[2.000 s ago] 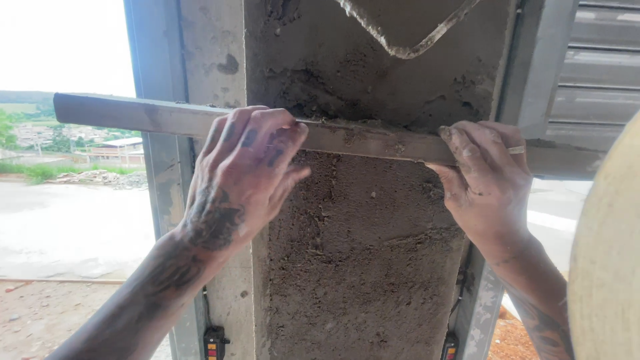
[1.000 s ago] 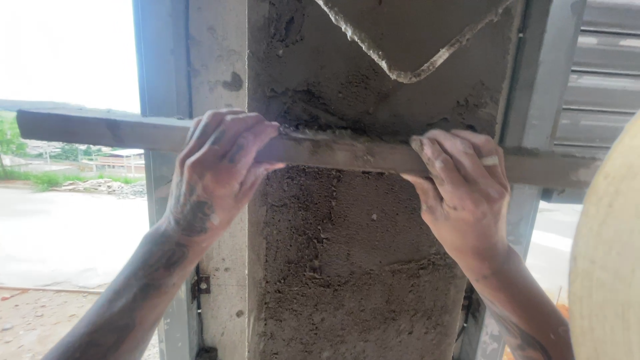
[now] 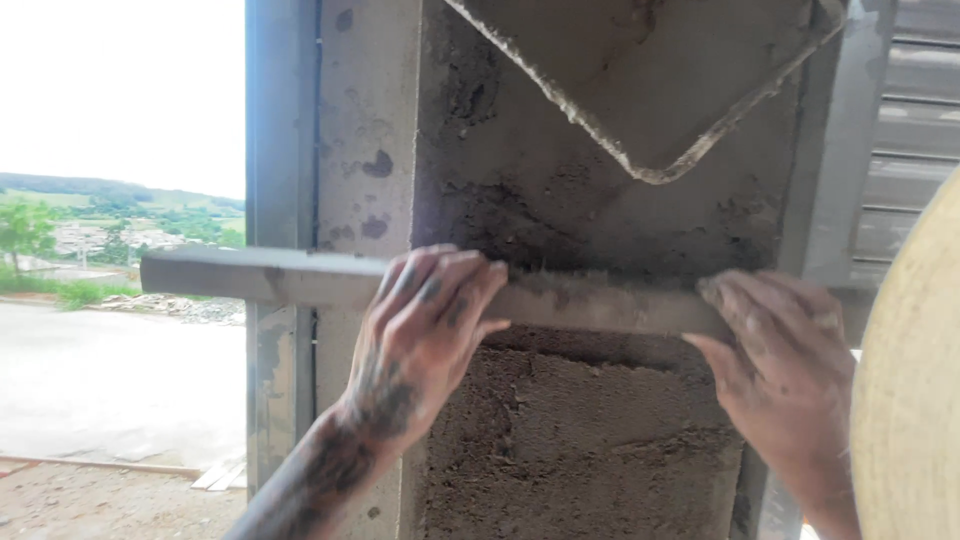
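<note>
A long straightedge bar (image 3: 600,304), smeared with mortar, lies almost level across a column face. My left hand (image 3: 424,322) grips it left of the middle, fingers over the top edge and thumb below. My right hand (image 3: 787,352) holds it the same way farther right. The bar's left end sticks out past the column's edge; its right end is hidden behind my hand and a pale curved object. Above the bar the mortar (image 3: 630,75) looks fairly smooth, with rough patches near the bar. Below it, the mortar (image 3: 585,435) is coarse and pitted.
A mortar-crusted bent rod or cord (image 3: 652,176) forms a V above the bar. Metal posts (image 3: 281,187) flank the column, with a slatted metal shutter (image 3: 919,150) at right. A pale curved object (image 3: 911,375) blocks the right edge. Paved ground (image 3: 120,375) lies outside at left.
The bar has gone from a tilt, left end higher, to nearly level, with both hands still on it. The view has shifted a little.
</note>
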